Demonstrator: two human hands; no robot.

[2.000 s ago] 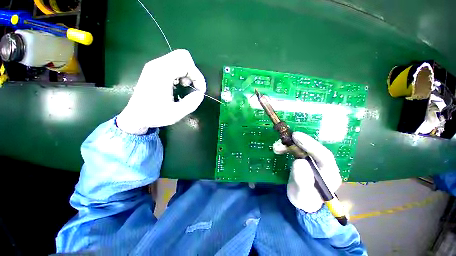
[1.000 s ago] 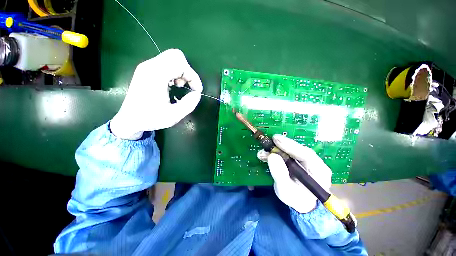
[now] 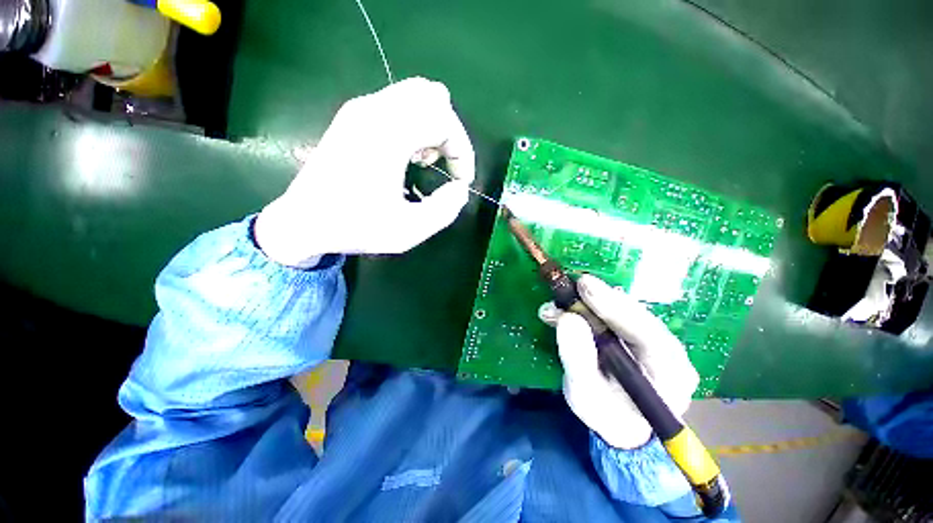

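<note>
The green printed circuit board (image 3: 614, 276) lies solder side up on the bench, slightly turned. My gloved left hand (image 3: 373, 174) pinches the thin solder wire (image 3: 376, 43) left of the board; the wire's end reaches the board's upper left edge. My gloved right hand (image 3: 629, 358) grips the soldering iron (image 3: 639, 393) like a pen over the board. The iron's copper-brown tip is at the upper left edge, where it seems to meet the wire's end. Glare hides part of the board.
The green bench top (image 3: 307, 61) surrounds the board. At the left is a black parts box with a whitish bottle (image 3: 102, 36) and a yellow-ended tool (image 3: 190, 13). At the right are the yellow-and-black iron holder (image 3: 837, 217) and white crumpled material (image 3: 882, 291). Blue fabric shows at the lower right.
The iron's tip has moved left and up from mid-board to the board's upper left edge, where the wire's end is. The view has shifted, and the board appears more turned.
</note>
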